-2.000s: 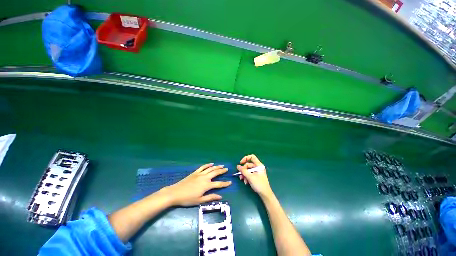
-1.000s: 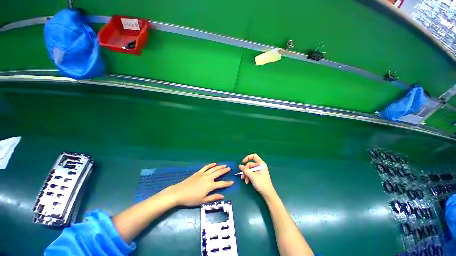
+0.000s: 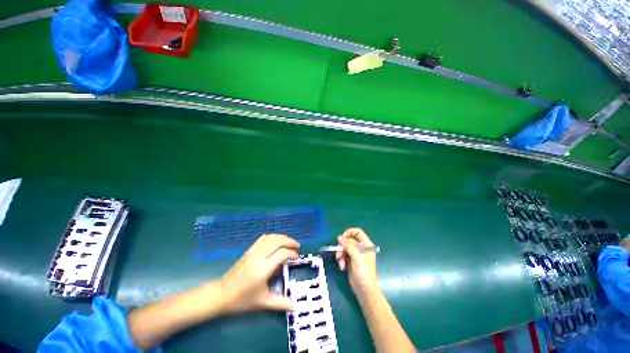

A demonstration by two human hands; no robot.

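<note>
A white phone housing (image 3: 314, 311) with a large window and dark key holes lies in front of me, its bottom end cut off by the frame's edge. My left hand (image 3: 259, 274) grips its upper left edge, fingers at the top end and thumb on the side. My right hand (image 3: 358, 256) holds the tweezers (image 3: 331, 249), whose tip is by the housing's top right corner. Any piece at the tip is too small to tell. The blue sheet (image 3: 255, 231) with rows of dark marks lies flat above the housing.
A stack of white housings (image 3: 88, 249) is at the left, near white paper (image 3: 7, 196). Rows of dark parts (image 3: 552, 269) lie at the right beside another person's blue sleeve (image 3: 613, 272). A rail, a red bin (image 3: 164, 29) and a blue cap (image 3: 93, 48) are at the back.
My left hand has moved off the blue sheet onto the housing. My right hand has brought the tweezers from the sheet to the housing's top end. More of the housing shows.
</note>
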